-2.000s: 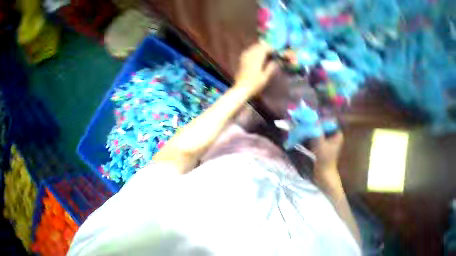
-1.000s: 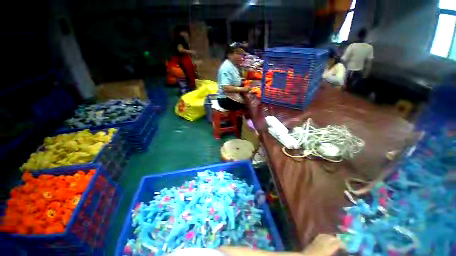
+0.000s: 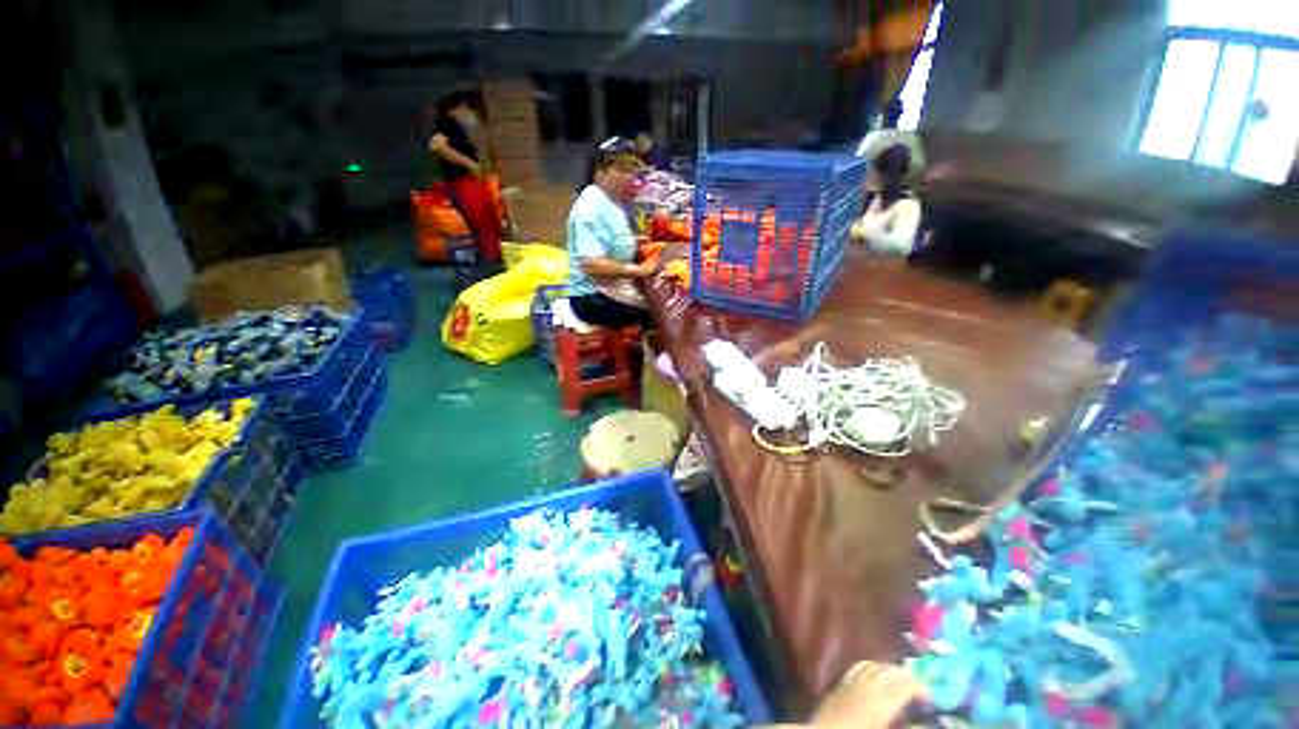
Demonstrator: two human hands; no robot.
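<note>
Part of my left hand (image 3: 872,695) shows at the bottom edge, cut off, at the near side of the heap of bright blue and pink plush toys (image 3: 1140,556) on the table. Its fingertips are at the heap's left edge; whether they grip a toy cannot be told. My right hand is out of the picture. A blue floor crate (image 3: 331,595) full of blue plush toys (image 3: 534,627) stands left of the table.
A white extension lead (image 3: 744,385) with tangled cable (image 3: 883,406) lies on the brown-covered table (image 3: 826,534). A tan cord loop (image 3: 955,520) is beside the heap. Orange toys in a blue crate (image 3: 784,235) stand farther back. Several people are beyond.
The view has swung up from the hands and lap to the room. The blue toy and my right hand have left the picture. My left hand now shows only at the bottom edge.
</note>
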